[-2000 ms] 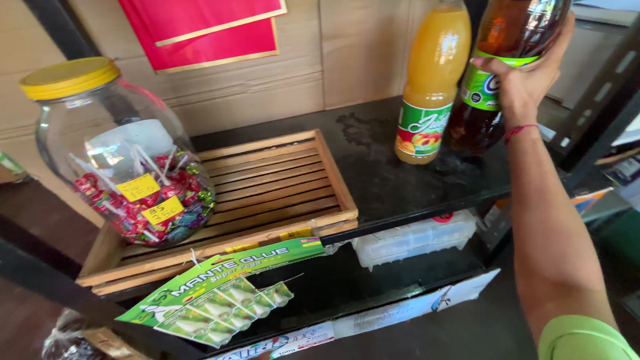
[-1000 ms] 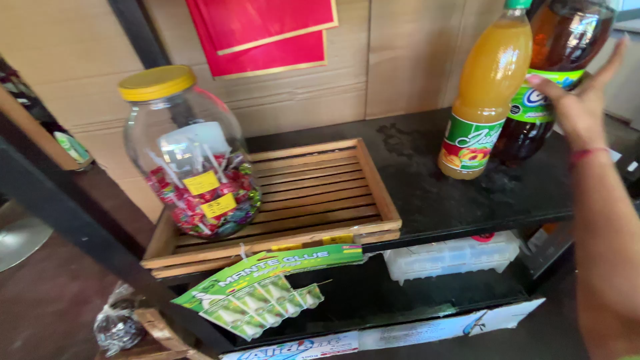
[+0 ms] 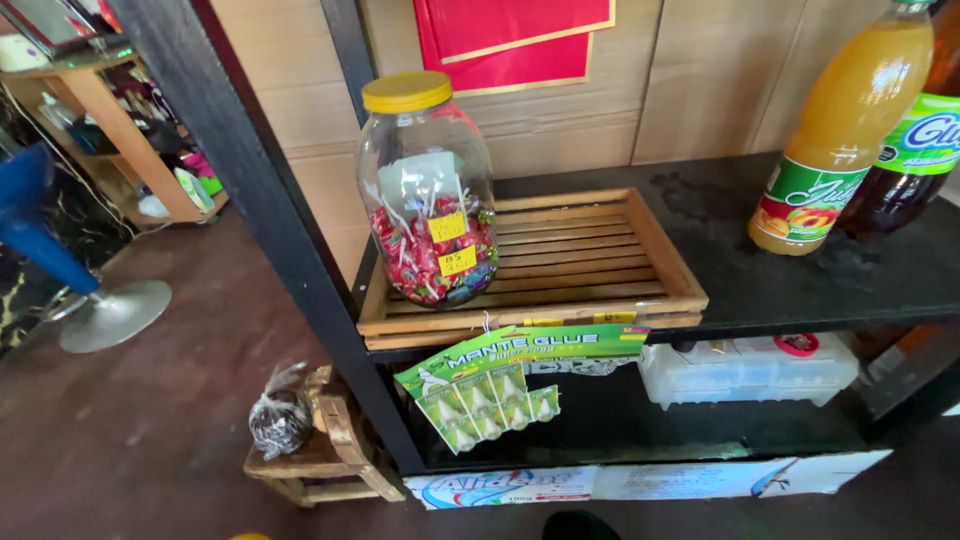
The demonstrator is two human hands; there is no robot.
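Neither of my hands shows in the head view now. On the black shelf, a bottle of orange-yellow juice (image 3: 840, 127) stands partly in front of a dark soda bottle (image 3: 911, 172), which the right edge cuts off. To their left lies a slatted wooden tray (image 3: 570, 255). A clear plastic jar with a yellow lid (image 3: 429, 187) rests in the tray's left part, with wrapped lollipops and candies low inside. Green cards of glue tubes (image 3: 487, 390) hang by a wire at the tray's front.
A lidded clear plastic box (image 3: 750, 371) sits on the lower shelf. A black upright post (image 3: 262, 210) borders the shelving's left side. Beyond it are a small wooden stool (image 3: 322, 450) with a plastic bag (image 3: 279, 420) and a blue stool (image 3: 45, 225) with a round metal base.
My right hand was on the soda bottle, then its fingers spread beside it, and now it is out of view. Both bottles remain standing on the shelf. The view has swung left.
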